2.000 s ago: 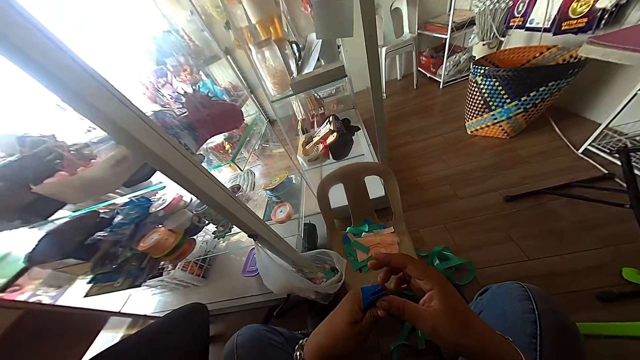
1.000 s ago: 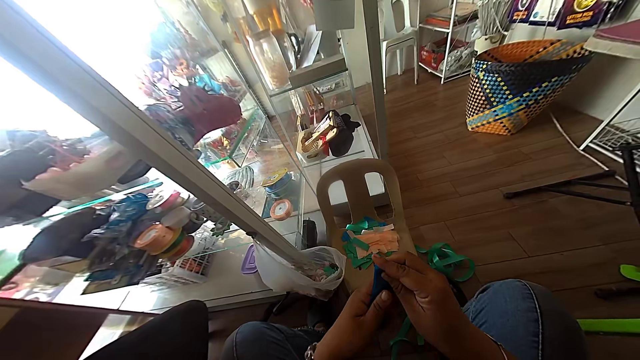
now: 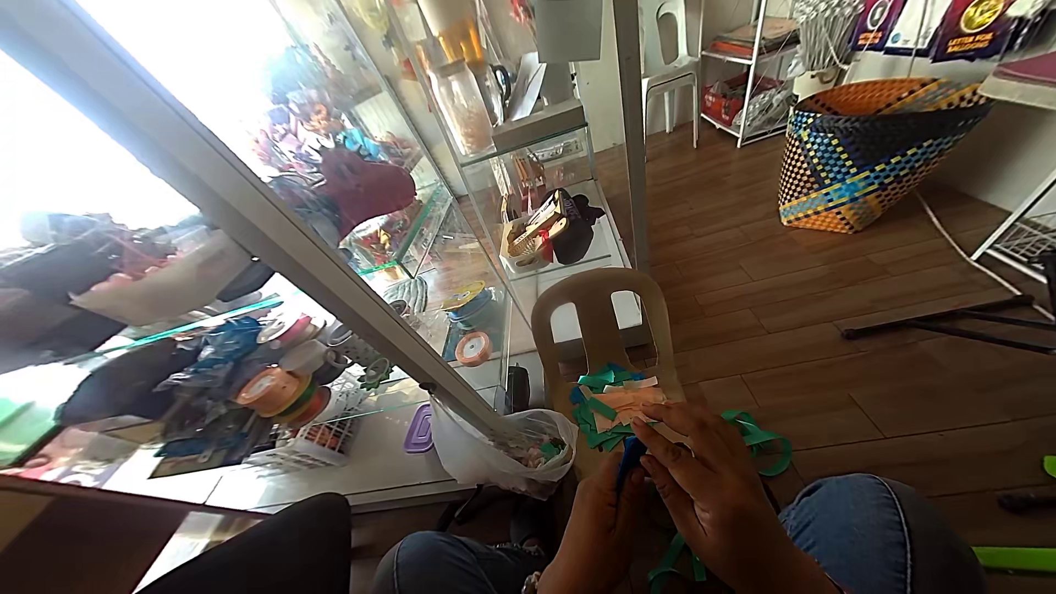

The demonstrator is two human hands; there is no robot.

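Observation:
My left hand (image 3: 606,511) is closed on a dark blue piece of ribbon (image 3: 631,458), which stands up between thumb and fingers. My right hand (image 3: 701,474) is against it from the right, its upper fingers stretched out over the blue piece; what its fingertips pinch is hidden. Just beyond the hands, on the seat of a beige plastic chair (image 3: 601,289), lies a pile of cut ribbon pieces, green (image 3: 594,429) and peach (image 3: 627,404), with a little blue. A long green ribbon (image 3: 771,462) loops beside the seat, and more of it hangs below my right hand.
A plastic bag (image 3: 478,454) with scraps hangs left of the chair by a glass display case (image 3: 330,305) holding ribbon spools (image 3: 272,389). A woven basket (image 3: 874,165) stands on the wooden floor at the back right. Black metal legs (image 3: 949,318) lie to the right.
The fingers of my right hand have shifted about the blue piece: pinched at its top one second ago, they now extend over it. The pile on the chair looks the same.

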